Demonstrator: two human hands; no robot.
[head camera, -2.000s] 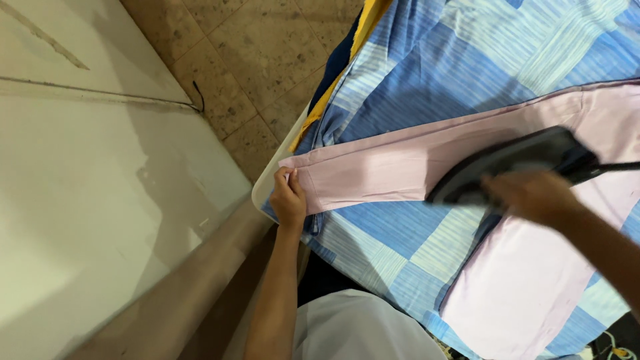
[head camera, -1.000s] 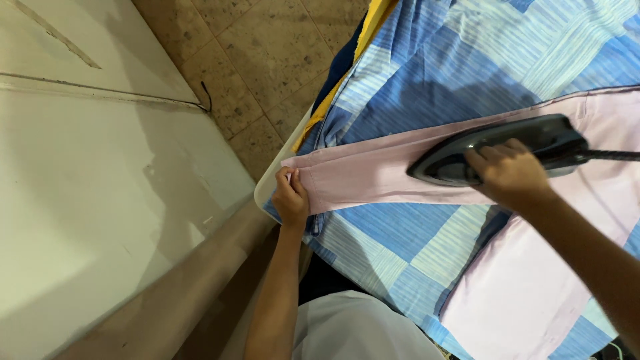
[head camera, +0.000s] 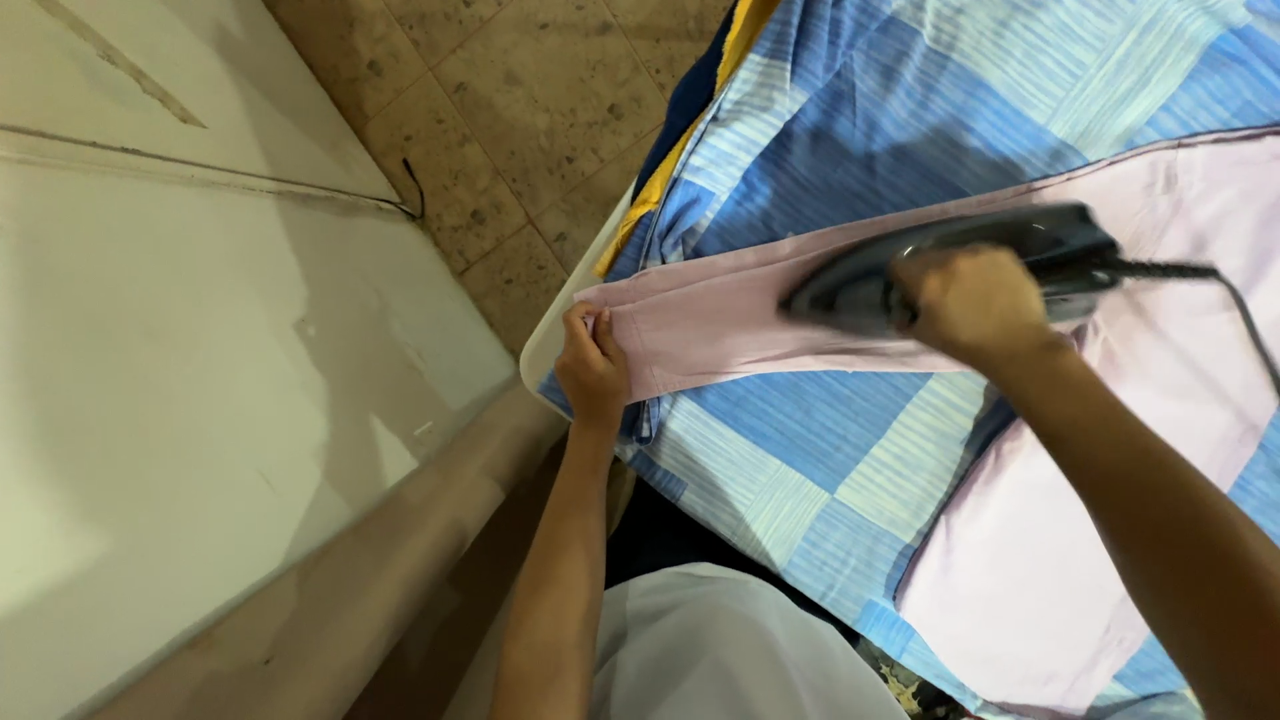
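A pink garment (head camera: 720, 310) lies on a blue checked cloth, one long narrow part stretched toward the rounded table corner and another part (head camera: 1030, 560) spread at the lower right. My left hand (head camera: 595, 365) grips the hemmed end of the narrow part near that corner. Closed around the handle of a dark clothes iron (head camera: 850, 285) is my right hand (head camera: 975, 300), blurred by motion. The iron rests over the middle of the narrow part, its tip pointing left toward my left hand. Its black cord (head camera: 1180, 270) leaves from the heel to the right.
Blue checked cloth (head camera: 830, 430) covers the table, whose pale rim (head camera: 545, 345) shows at the corner. Yellow and navy fabric (head camera: 665, 180) hangs along the far edge. A pale panel (head camera: 200, 330) stands at the left, beside a tiled floor (head camera: 520, 110).
Over the last two seconds the iron in my right hand has shifted slightly along the pink garment. My left hand has stayed on the hemmed end.
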